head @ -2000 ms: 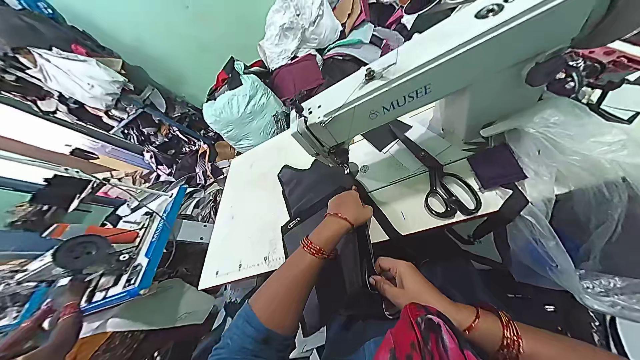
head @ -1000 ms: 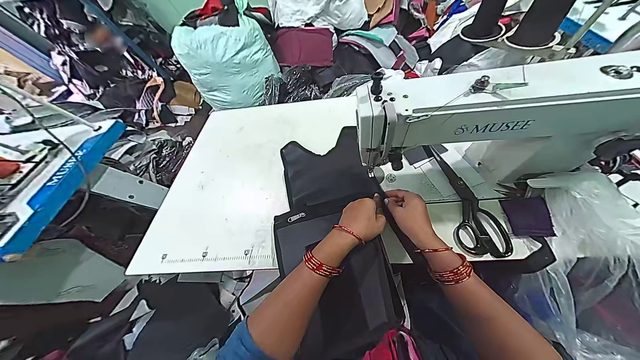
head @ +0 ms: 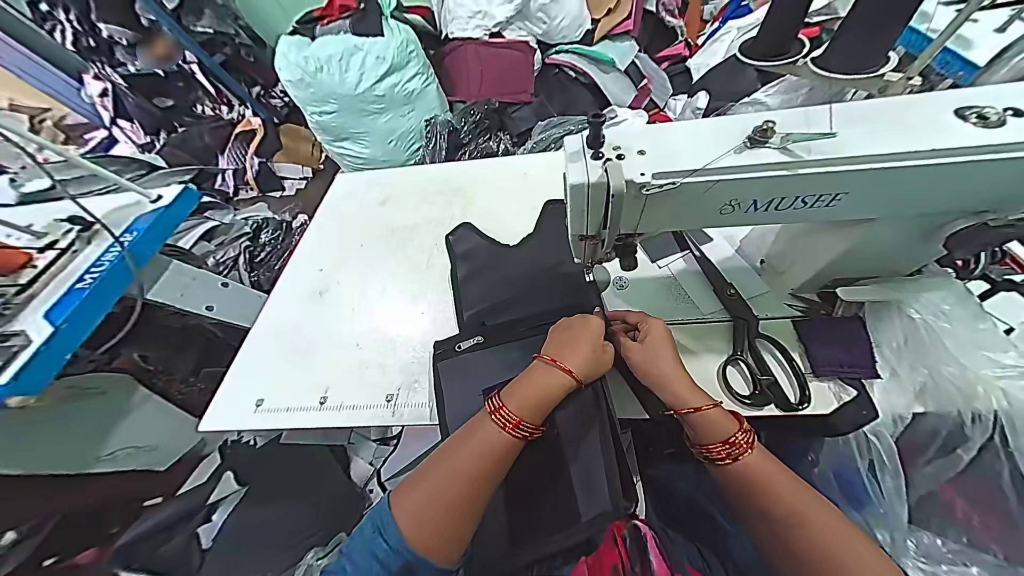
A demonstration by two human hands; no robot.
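Note:
Black fabric pieces (head: pixel 520 280), with a zipper and its silver pull (head: pixel 470 343), lie on the white table under the head of a white sewing machine (head: pixel 608 200). My left hand (head: pixel 580 348) is closed on the right edge of the black fabric, just below the presser foot (head: pixel 590 273). Beside it, nearly touching, my right hand (head: pixel 644 348) pinches the same edge, where a narrow black strip runs down. The fingertips of both hands are partly hidden. Red bangles circle both wrists.
Black-handled scissors (head: pixel 748 344) lie right of my right hand, near a dark purple fabric square (head: pixel 838 347) and clear plastic sheeting (head: pixel 936 360). A pale green sack (head: pixel 364 92) stands behind the table (head: pixel 344 280). Another blue-edged machine (head: pixel 88 296) is at left.
Two seconds ago my right hand was lower on the fabric, apart from my left; now both meet at the edge near the presser foot. The view has turned considerably.

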